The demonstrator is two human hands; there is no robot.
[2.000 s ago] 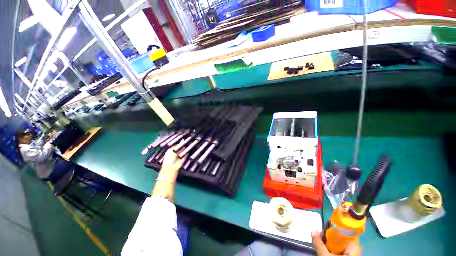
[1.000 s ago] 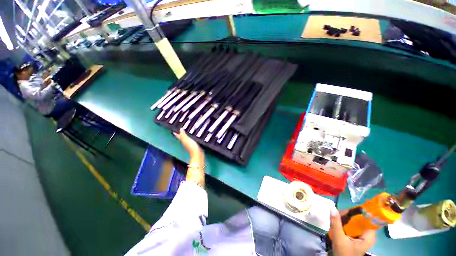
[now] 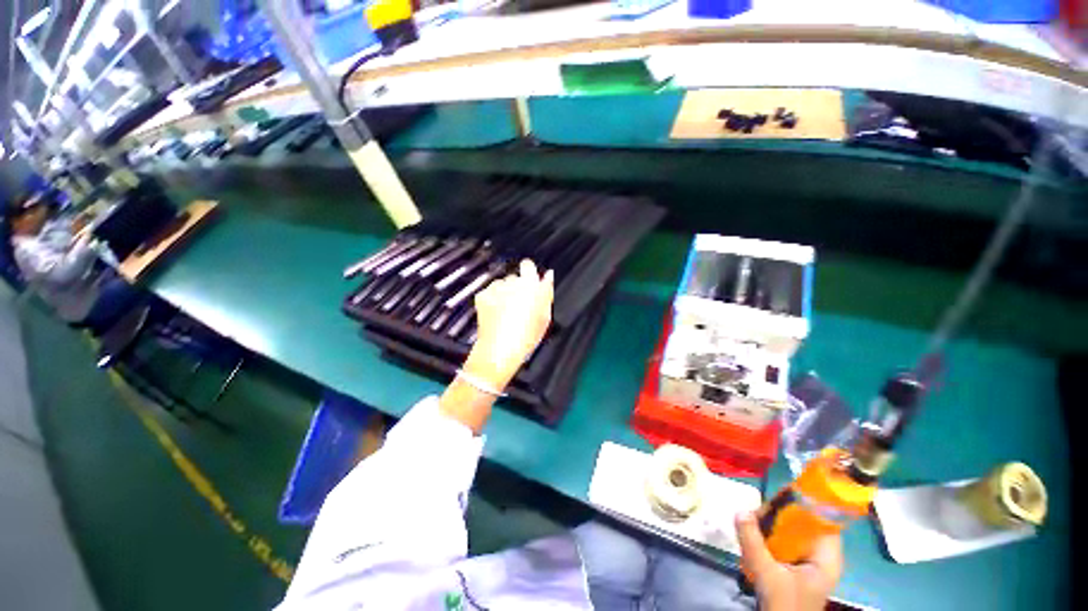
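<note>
My left hand (image 3: 515,316) is over the right part of the black foam tray (image 3: 561,388), its fingers bent down among the black bars. Whether it grips one is hidden. Several stick assemblies (image 3: 412,265) with silver tube ends lie side by side in the tray, which sits on another black tray. My right hand (image 3: 797,573) is closed around the orange electric screwdriver (image 3: 817,507) at the bench edge. The tool's dark metal end points up and right.
The white screw feeder (image 3: 728,346) stands on a red base (image 3: 704,436). Before it is a white block (image 3: 614,477) with a pale ring (image 3: 677,480). A clear bag (image 3: 817,418) and a gold-yellow cylinder (image 3: 1014,495) are right. A person (image 3: 54,263) sits far left; a blue basket (image 3: 316,460) is below.
My left hand has moved from the tray's front edge up and right onto the black bars. My right hand still holds the screwdriver, now more upright. The view has shifted.
</note>
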